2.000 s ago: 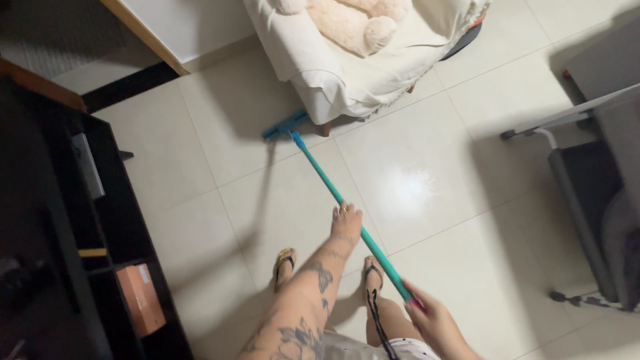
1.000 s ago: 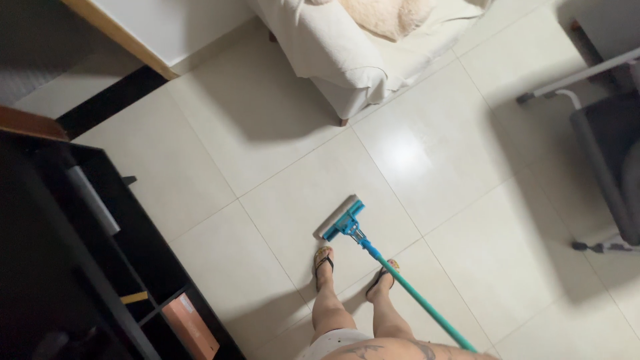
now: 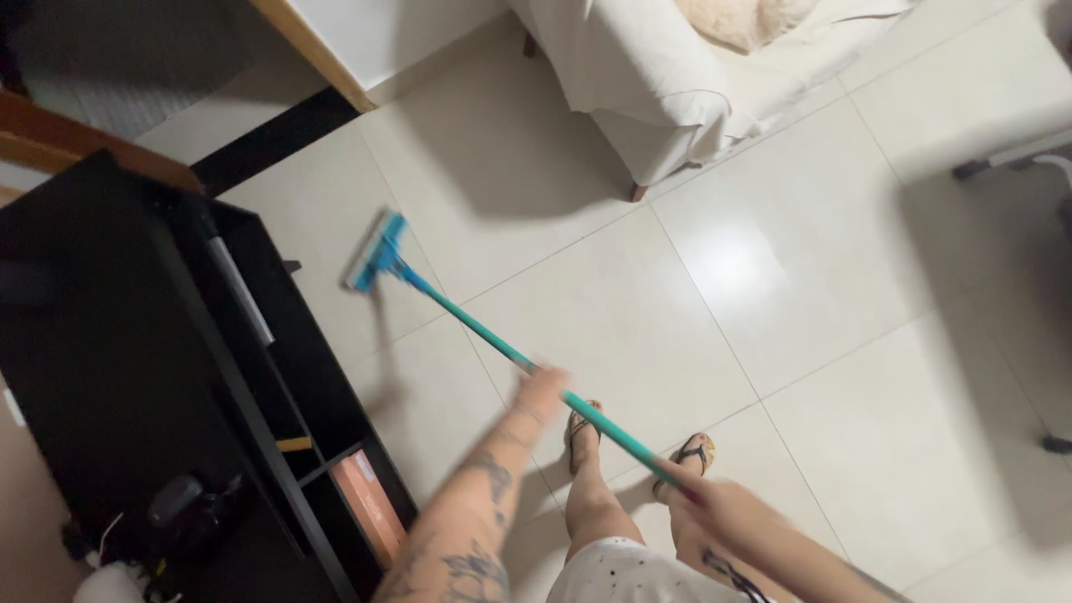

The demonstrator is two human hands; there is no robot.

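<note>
A sponge mop with a blue head [image 3: 381, 251] and a green pole [image 3: 615, 434] runs diagonally across my view. Its head is over the pale tiled floor at the left, near the black cabinet, and looks blurred. My left hand [image 3: 543, 387] is closed around the middle of the pole, at the end of my tattooed forearm. Nearer my body, my right hand [image 3: 699, 498] grips the upper end of the pole, also blurred by motion. My feet in flip-flops stand below the pole.
A black cabinet [image 3: 318, 377] with open shelves and an orange box [image 3: 368, 502] stands at the left. An armchair with a white cover [image 3: 645, 75] is at the top. A metal-framed piece of furniture [image 3: 1013, 159] stands at the right edge. A wooden door frame [image 3: 314, 50] is at upper left.
The mop head, close by my feet one second ago, is now farther out at the left, near the cabinet. Both hands, out of sight then, are back in view on the pole.
</note>
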